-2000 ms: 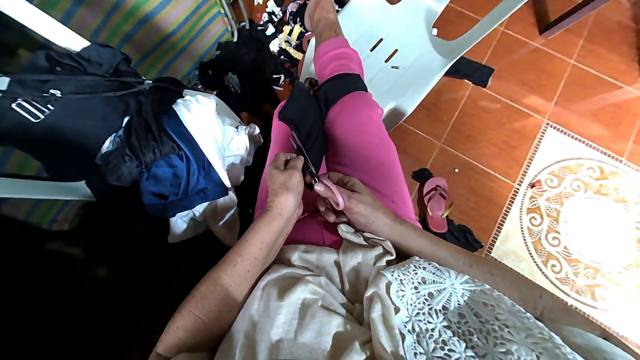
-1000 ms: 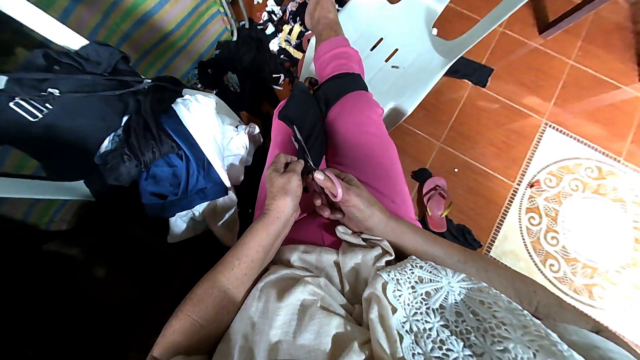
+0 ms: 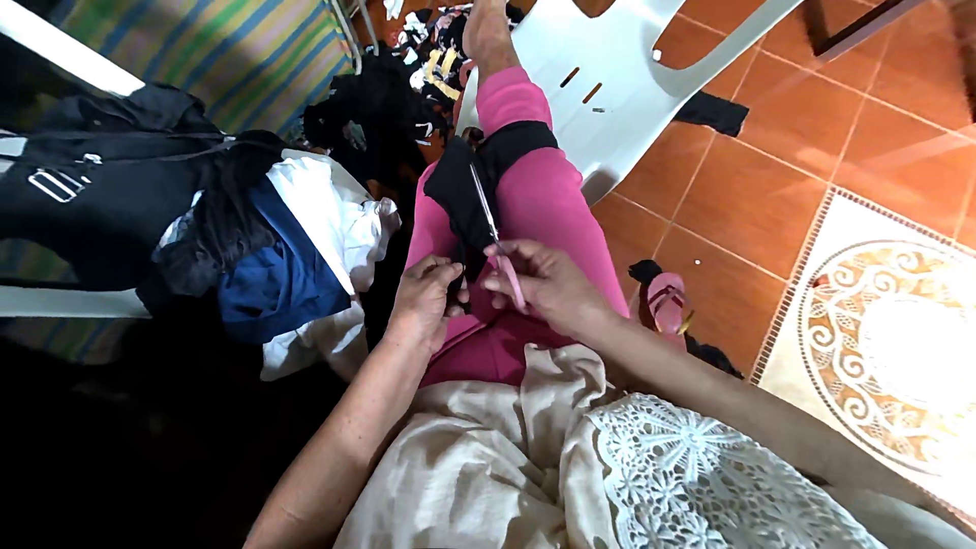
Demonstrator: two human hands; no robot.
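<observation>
Over my lap, my left hand pinches the near end of a piece of black fabric, which lies across my pink trousers. My right hand holds a pair of scissors by the pink handle. Their metal blades point away from me and rest over the black fabric; how far they are apart cannot be told. A black band of cloth goes around my trouser leg below the knee.
A white plastic chair stands ahead, with fabric scraps on the floor beside it. At left, a black bag and blue cloth lie on a chair. A pink flip-flop lies on the tiles at right.
My right hand with the scissors has shifted slightly away from my left hand, and its fingers have opened out more. My left hand stays on the black fabric.
</observation>
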